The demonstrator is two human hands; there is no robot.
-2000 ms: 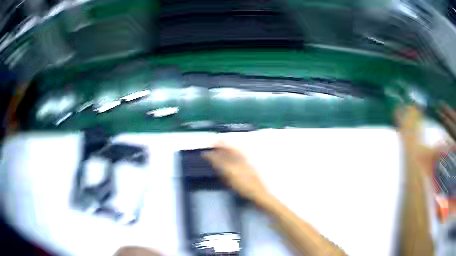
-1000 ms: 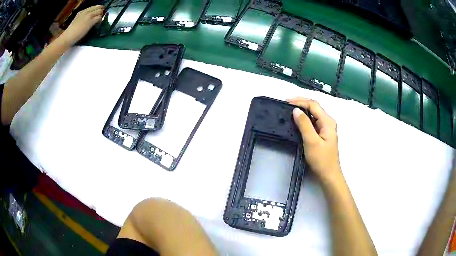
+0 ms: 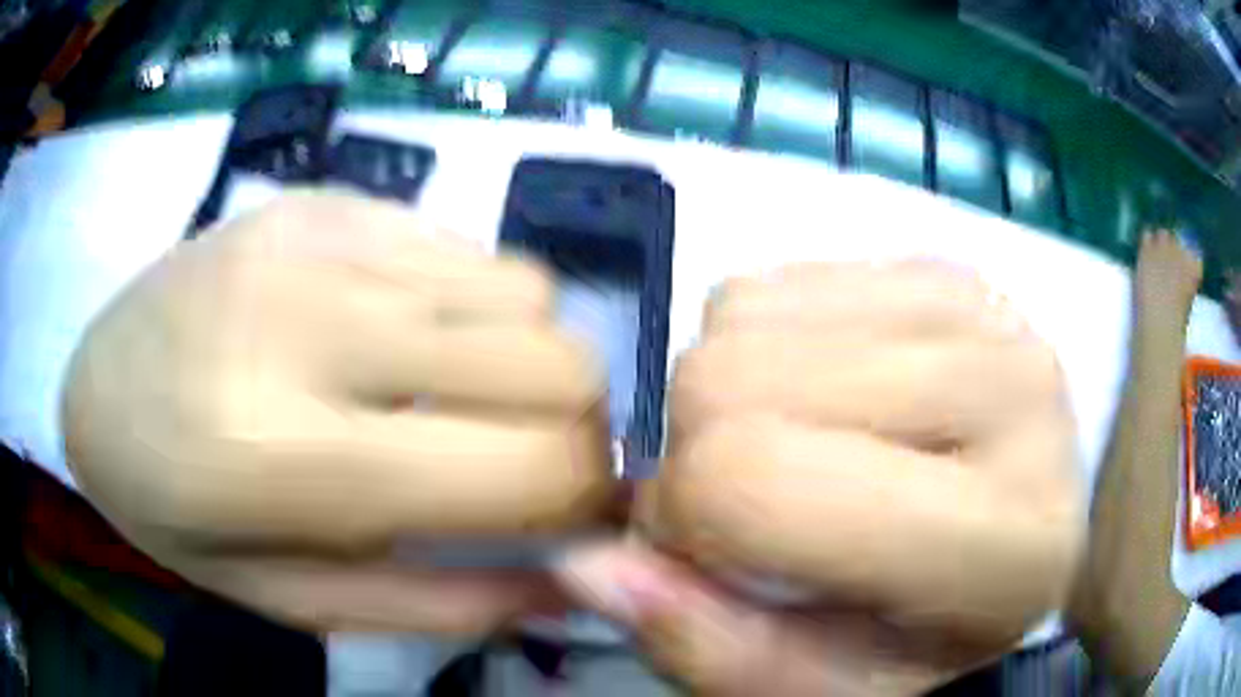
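My left hand (image 3: 340, 409) and my right hand (image 3: 871, 449) are large, blurred and close to the lens, side by side with curled fingers. A thin grey strip (image 3: 476, 552) shows along the lower edge of my left hand. What it is, and whether either hand grips anything, cannot be told. Behind them a black stack of phone frames (image 3: 585, 204) lies on the white bench, its lower part partly hidden by my hands. More black frames (image 3: 279, 130) lie at the left, mostly hidden by my left hand.
A row of black frames (image 3: 796, 109) lies on the green line along the bench's far edge. Another person's forearm (image 3: 1136, 409) reaches across at the right. An orange-rimmed bin (image 3: 1191, 456) with dark small contents is at the far right.
My right hand has let go of the stack of frames, which remains on the bench. Both hands are now together close to the lens. The view has shifted.
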